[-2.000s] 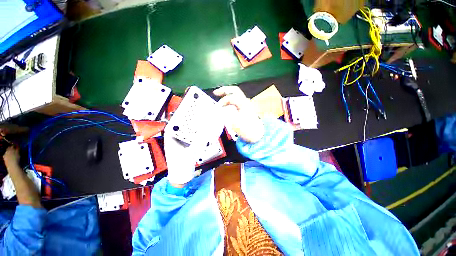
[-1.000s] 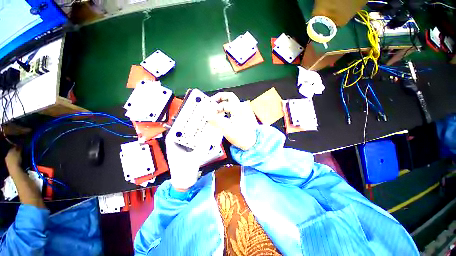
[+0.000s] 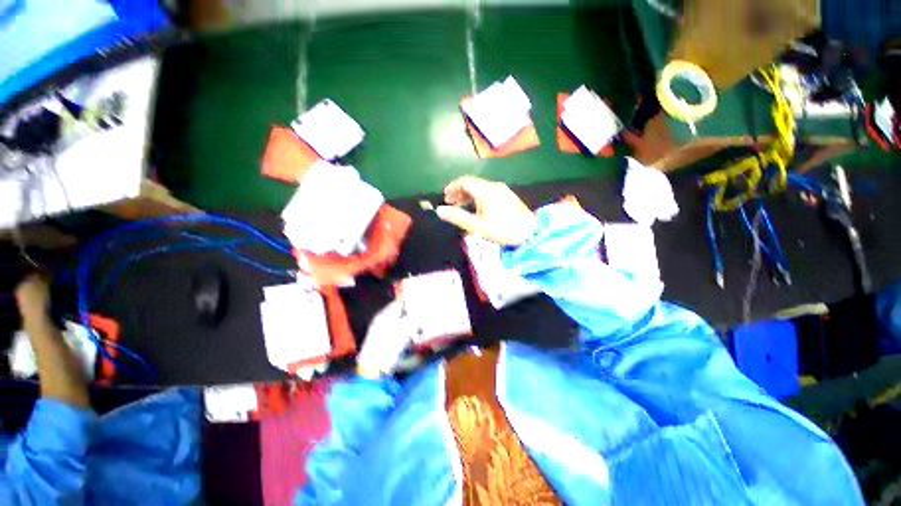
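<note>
My left hand [image 3: 386,339], in a white glove, is at the left edge of a white square unit [image 3: 438,304] near the bench's front edge, and its fingers seem to grip that edge; blur hides the detail. My right hand [image 3: 491,210] is above the black mat with thumb and index finger apart. A tiny pale piece [image 3: 427,206] is just left of its fingertips; I cannot tell whether they touch. Another white unit [image 3: 495,274] lies partly under my right sleeve. A stack of white units [image 3: 333,209] sits on orange-red pads [image 3: 380,247] to the left.
More units on pads lie at left front [image 3: 295,326] and on the green surface [image 3: 499,111]. Blue cables [image 3: 148,225] and a mouse [image 3: 208,295] are left. Crumpled white paper [image 3: 649,191], tape roll [image 3: 687,92] and yellow cables [image 3: 780,128] are right. Another person's arm [image 3: 57,346] is far left.
The unit is no longer held up between my hands. My left hand has moved down to a unit near the bench edge. My right hand has separated from it, and the view has shifted.
</note>
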